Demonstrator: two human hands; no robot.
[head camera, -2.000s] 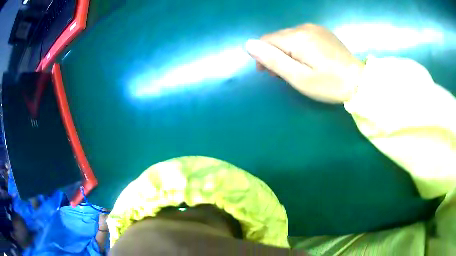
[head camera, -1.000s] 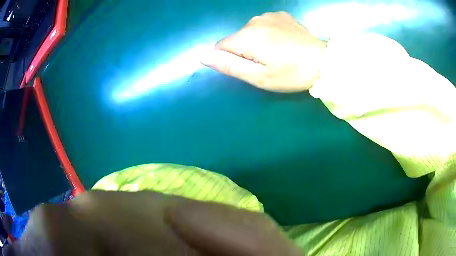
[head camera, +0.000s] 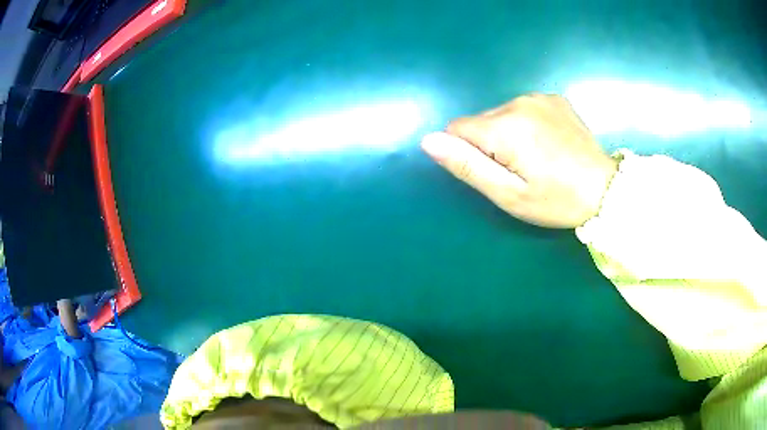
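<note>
The green work surface (head camera: 336, 227) lies in front of me with bright lamp glare on it. My right hand (head camera: 530, 164) rests on it right of centre, fingers closed together and curled, thumb side toward the left. Nothing shows in it; the undersides of its fingers are hidden. My left arm in its yellow sleeve (head camera: 336, 357) is bent at the bottom. Only a blurred strip of my left hand (head camera: 454, 421) shows at the bottom edge, so its fingers cannot be made out.
At the left, a dark laptop lid (head camera: 59, 201) stands over a red tray (head camera: 111, 201). Another red tray (head camera: 130, 40) with a dark laptop is behind it at the upper left. A person's blue sleeve (head camera: 76, 378) and part of an arm are at the lower left.
My left hand, large and blurred at the bottom a second ago, has dropped mostly out of view. The view has shifted, so my right hand and the trays appear further right. The right hand keeps its closed shape.
</note>
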